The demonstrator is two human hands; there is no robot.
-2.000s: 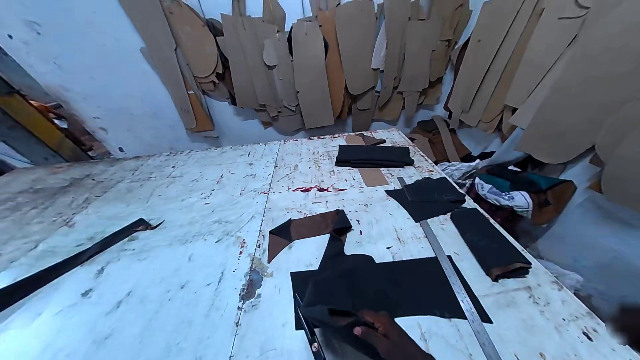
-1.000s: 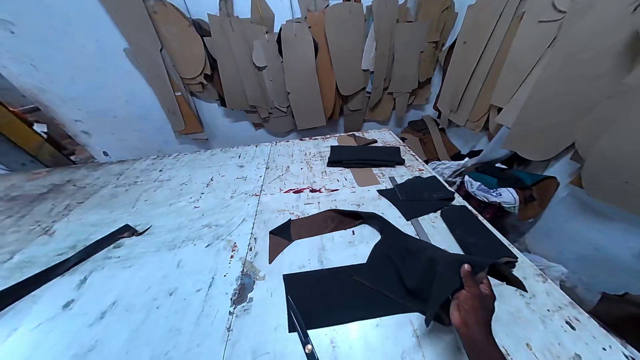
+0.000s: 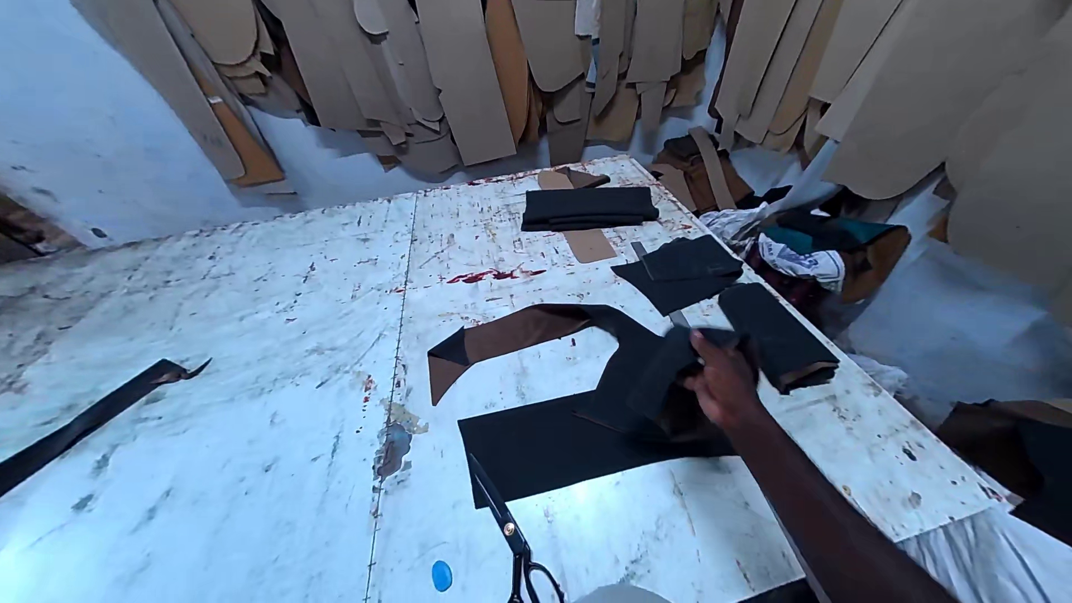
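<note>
My right hand (image 3: 722, 377) grips a bunched piece of black leather (image 3: 624, 368) with a brown underside, at the right of centre in the head view. From that piece a curved strip with its brown side up (image 3: 523, 331) reaches left over the table. Beneath it lies a flat black rectangular panel (image 3: 544, 444). A pair of black-handled scissors (image 3: 509, 529) rests with its blades on the panel's left end, and no hand is on it. My left hand is out of view.
A folded black bundle (image 3: 590, 208), a dark piece over a metal ruler (image 3: 687, 268) and a folded black panel (image 3: 775, 335) lie along the table's right side. A black strip (image 3: 84, 419) is at left, a blue disc (image 3: 441, 575) in front. Cardboard patterns (image 3: 469, 92) hang behind.
My right hand was low over the black leather, then moved right with a piece of it, and is now a little further up the table, the piece bunched in its grasp. The scissors stay by the panel.
</note>
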